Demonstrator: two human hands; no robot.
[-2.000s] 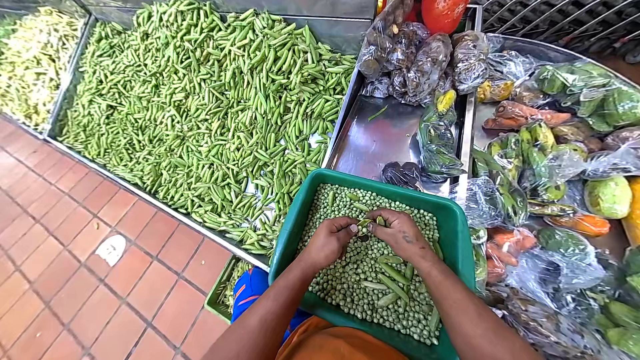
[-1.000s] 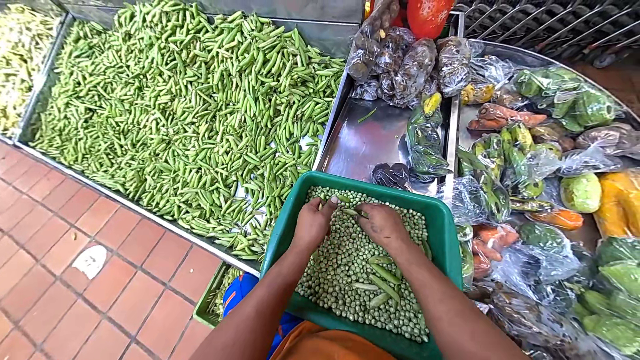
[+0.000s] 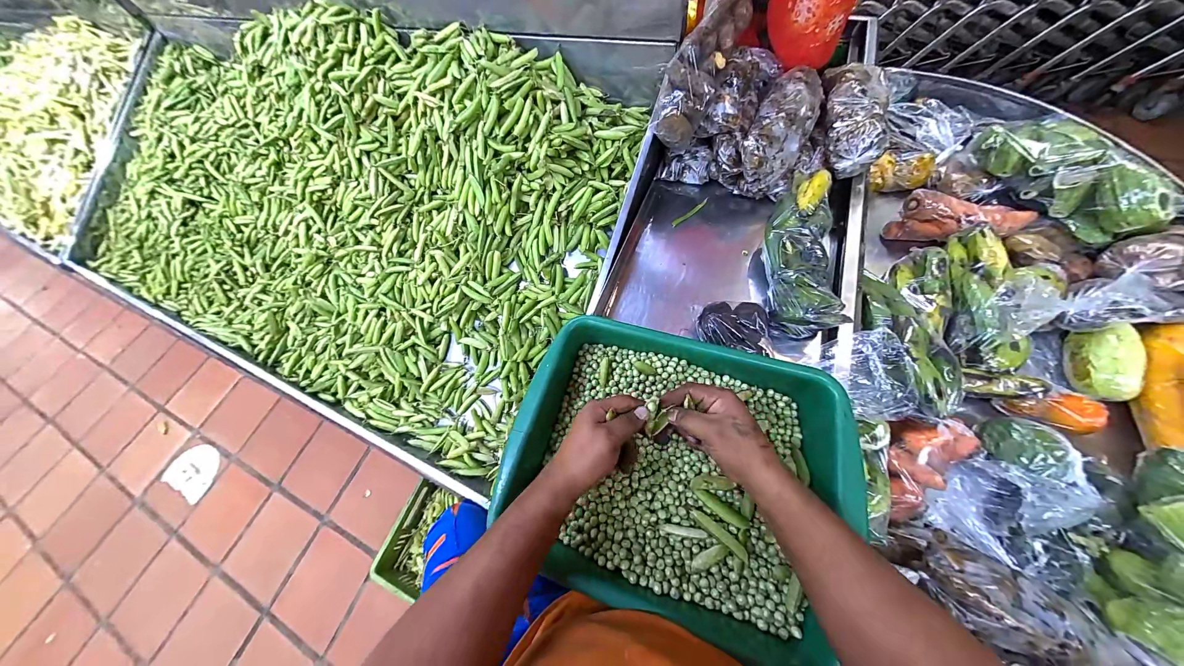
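Observation:
A green plastic tub (image 3: 837, 462) rests against my lap, filled with shelled green peas (image 3: 638, 546). Several whole pea pods (image 3: 720, 535) lie on the peas, toward the tub's right side. Above the peas my left hand (image 3: 601, 435) and my right hand (image 3: 721, 430) meet, with a split pea pod (image 3: 659, 418) pinched between the fingertips of both. A small pod piece also shows at my left fingers. The palms face down and inward, so what lies under the fingers is hidden.
A large heap of pea pods (image 3: 370, 231) fills the metal bin beyond and left. A steel tray (image 3: 689, 250) with bagged vegetables stands ahead; more plastic-wrapped produce (image 3: 980, 370) lies right. A green crate (image 3: 393, 564) sits low by my leg, above the tiled floor (image 3: 231, 546).
My hands were further apart one second ago, the left near the tub's upper left; now they meet at a split pod.

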